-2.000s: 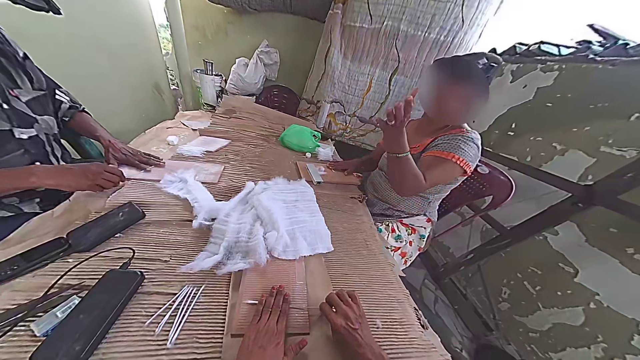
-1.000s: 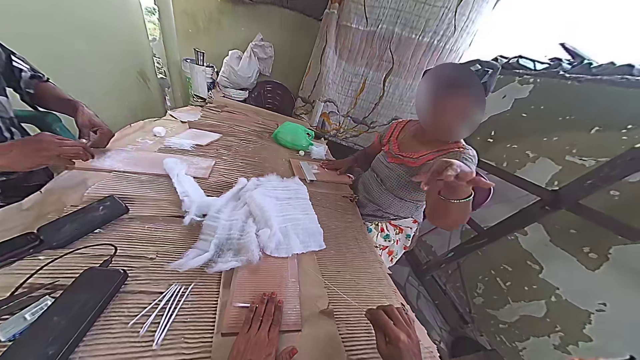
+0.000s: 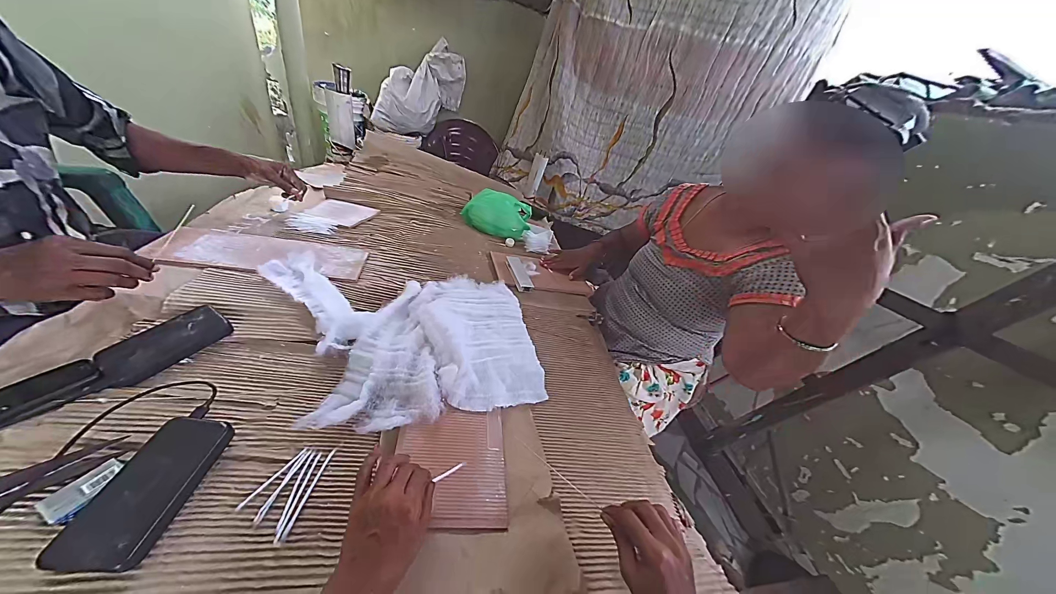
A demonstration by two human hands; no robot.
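My left hand (image 3: 394,503) lies at the left edge of a pinkish ribbed board (image 3: 470,487), a short white cotton piece (image 3: 448,473) sticking out beside its fingers. Whether it grips that piece I cannot tell. Over the corrugated cardboard right of the board, my right hand (image 3: 648,540) pinches the end of a thin pale stick (image 3: 569,483). Fluffy white cotton sheets (image 3: 487,342) lie at the board's far end. Several thin white rolled wicks (image 3: 297,495) rest on the cardboard to the left.
A black phone (image 3: 140,495) with a cable and an open dark case (image 3: 165,346) lie at left. Across the table are a green plastic bag (image 3: 495,213) and two people with boards, one (image 3: 206,252) at left, one (image 3: 549,276) at right. A white sack (image 3: 421,87) stands behind.
My left hand has moved from the board's middle to its left edge. The thin stick now shows in my right hand, which has moved right. The person at left has reached toward a small white container.
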